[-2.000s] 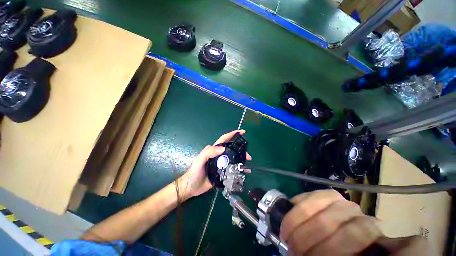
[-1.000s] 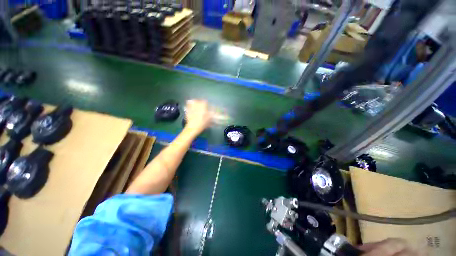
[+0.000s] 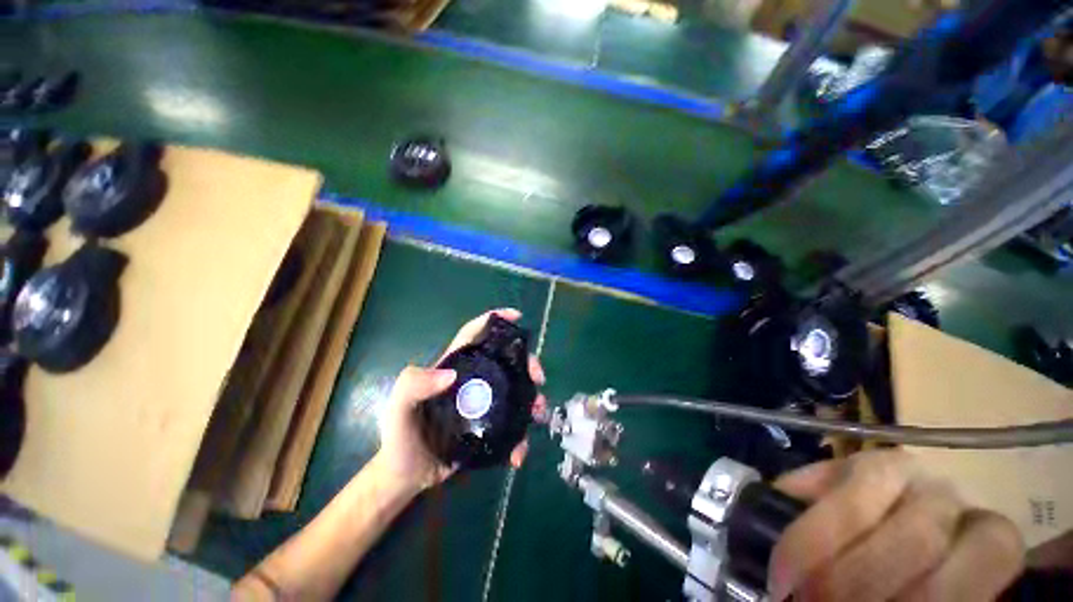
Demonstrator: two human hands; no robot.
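My left hand (image 3: 414, 426) holds a round black housing (image 3: 504, 406) over the dark green bench, its pale centre disc facing up and its short neck pointing away from me. My right hand (image 3: 900, 523) grips the black handle of the screwdriver (image 3: 647, 532) at the lower right. The silver screwdriver nose (image 3: 586, 433) is just right of the housing, close to my left fingertips; I cannot tell if it touches. A grey feed hose (image 3: 812, 426) runs right from the nose.
Cardboard sheets (image 3: 200, 271) with black housings stand at left. More housings lie on the green conveyor (image 3: 318, 118) beyond the blue edging and in a stack at right beside cardboard (image 3: 1000, 412). A grey metal post (image 3: 959, 223) and a black cable bundle (image 3: 847, 106) cross the upper right.
My left hand has come back from the conveyor to the bench, now holding a housing. My right hand and the screwdriver show more fully, with the nose nearer my left hand.
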